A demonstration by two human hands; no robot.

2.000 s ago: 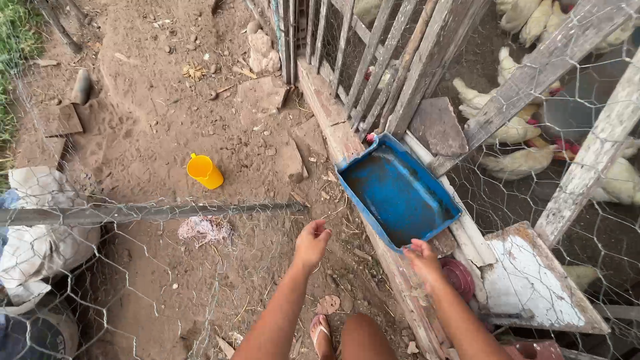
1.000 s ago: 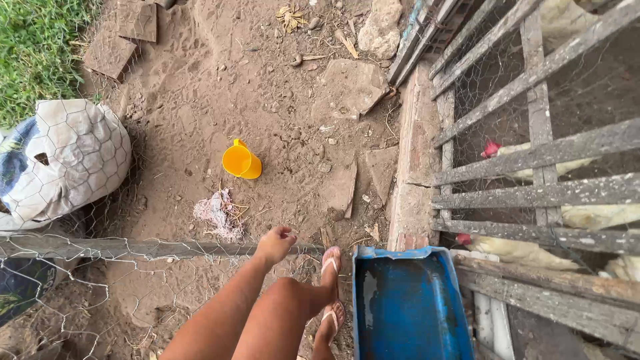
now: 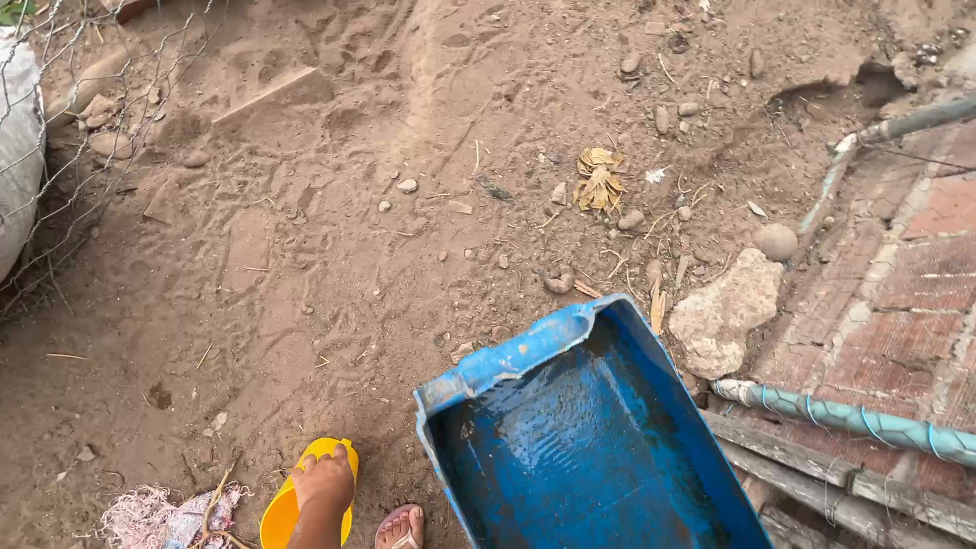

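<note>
My left hand (image 3: pixel 324 482) is closed on the rim of a yellow plastic jug (image 3: pixel 284 512), low in the view left of centre, over the dirt ground. To its right a blue plastic tray (image 3: pixel 526 347) with a worn, chipped rim is tilted; its inside looks wet, with dark stains. My right hand is not in view, so what it touches is hidden. A sandalled foot (image 3: pixel 402 528) shows between the jug and the tray.
A frayed pink-and-white cloth (image 3: pixel 164 518) lies left of the jug. Wire mesh (image 3: pixel 99 130) and a white sack (image 3: pixel 19 152) stand at the left. On the right are a pale rock (image 3: pixel 724 313), a brick wall (image 3: pixel 915 305), a blue-green pole (image 3: pixel 854 419) and wooden slats (image 3: pixel 839 488).
My left hand, empty earlier, has taken hold of the yellow jug. The blue tray has moved off the wooden ledge by the coop and is over the dirt. The view has shifted strongly.
</note>
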